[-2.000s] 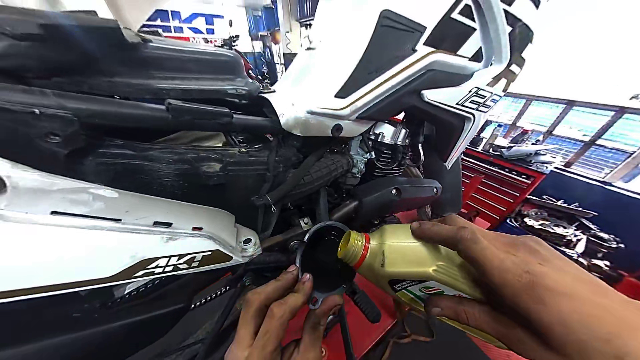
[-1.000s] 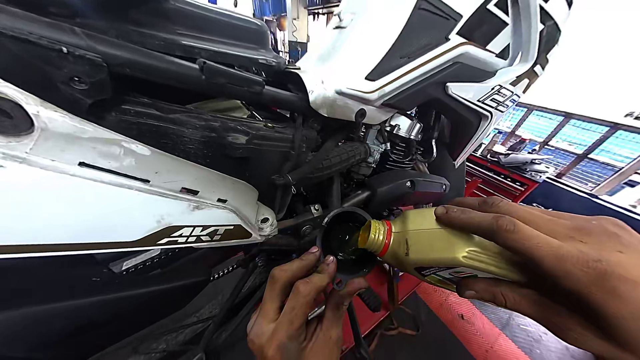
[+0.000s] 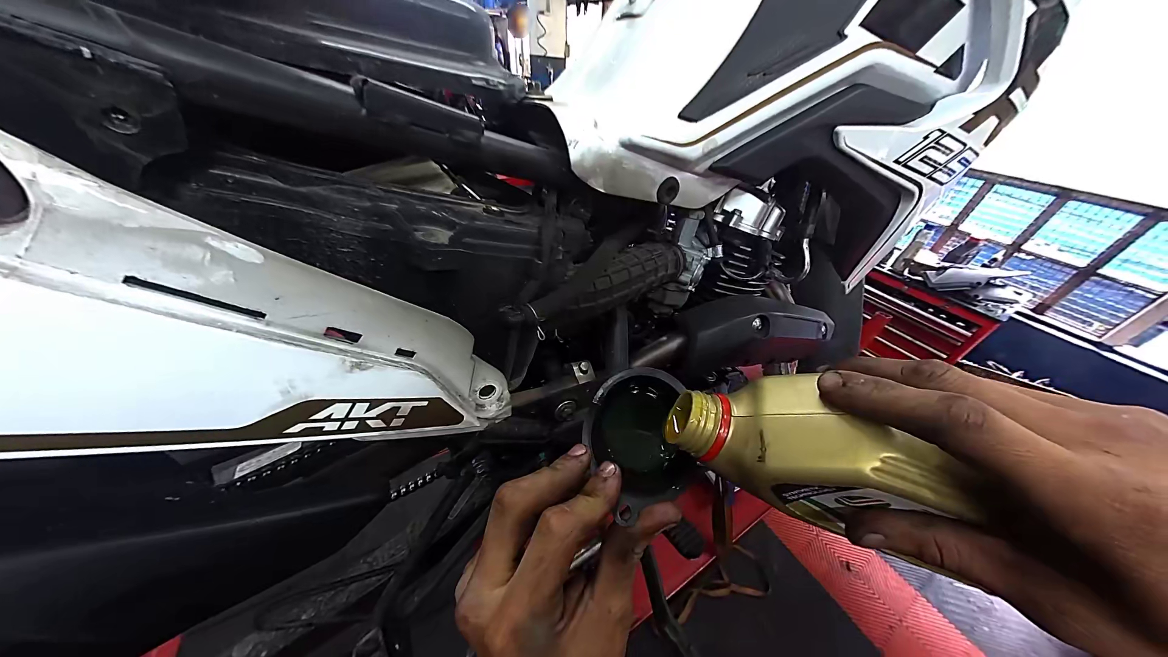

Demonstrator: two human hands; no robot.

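Note:
My left hand [image 3: 566,547] grips the near rim of a dark round funnel [image 3: 630,383], thumb on one side and fingers on the other. Dark greenish liquid [image 3: 634,433] lies inside the funnel; its spout is hidden. My right hand [image 3: 1013,484] is wrapped around a gold plastic oil bottle [image 3: 821,420], which lies nearly on its side. The bottle's uncapped neck [image 3: 698,424], with a red ring, is over the funnel's right edge, and yellowish oil shows in its mouth. Behind the funnel are the motorcycle's frame parts and finned engine cylinder [image 3: 739,260].
A white AKT side panel [image 3: 228,356] of the motorcycle reaches in from the left. Its white and black tank shroud [image 3: 785,119] is above. At right stand a red tool chest [image 3: 922,319] and windows. Below are a red platform [image 3: 698,538], a strap and red floor tiles [image 3: 858,584].
The liquid is seen more plainly in the funnel than two seconds ago. Both hands keep their holds, and the bottle's mouth stays at the funnel. The view has shifted somewhat.

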